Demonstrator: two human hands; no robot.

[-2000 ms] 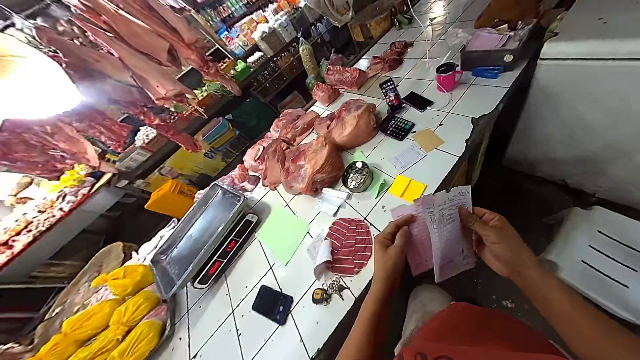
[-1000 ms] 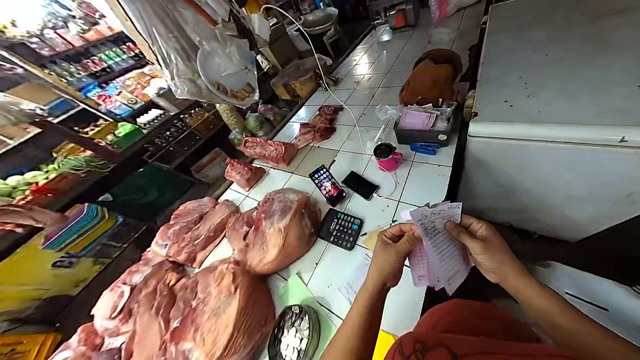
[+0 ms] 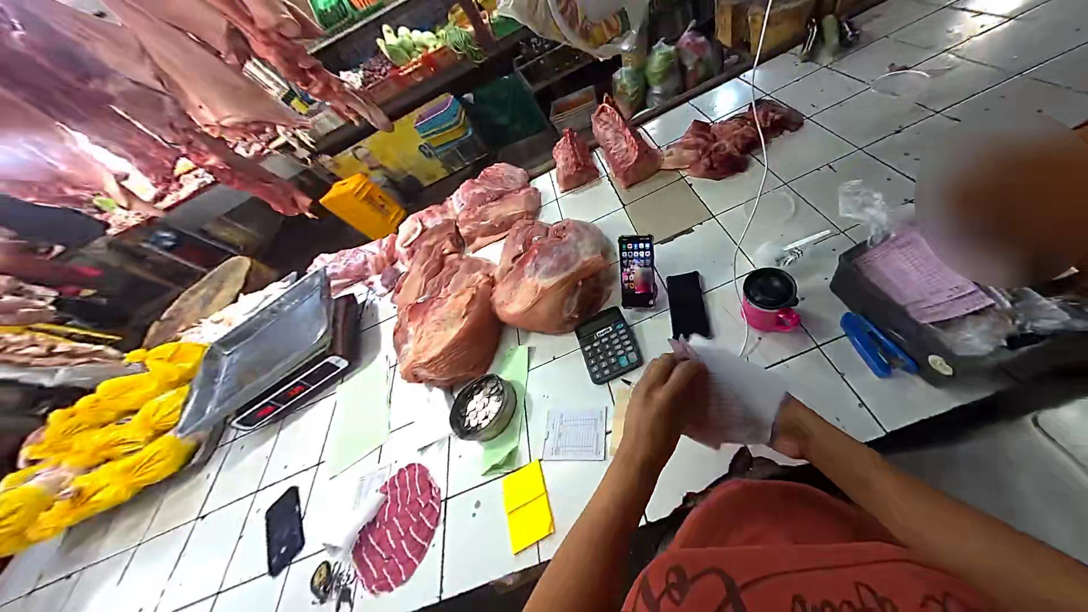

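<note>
Between my hands, over the counter's front edge, are slips of paper (image 3: 738,395), blurred and pale. My left hand (image 3: 667,399) grips their left side; my right hand (image 3: 789,429) is at their right edge, its fingers mostly hidden behind the paper. Just beyond my left hand lie a calculator (image 3: 609,345), a dark phone (image 3: 688,306) and a phone with a lit screen (image 3: 637,270). A printed form (image 3: 575,434) and a yellow pad (image 3: 528,507) rest on the tiles to the left, near a round tin of coins (image 3: 483,407).
Large raw meat pieces (image 3: 552,276) lie mid-counter, beside a digital scale (image 3: 293,391) and yellow bags (image 3: 110,425). A pink mug (image 3: 769,299), a white cable (image 3: 756,187), a blue stapler (image 3: 878,344) and a dark box of papers (image 3: 884,314) stand right. Meat hangs upper left.
The slips, upright and fanned with writing visible a second ago, are now tilted lower and farther over the counter. Both hands have moved with them. The view has swung back to the left.
</note>
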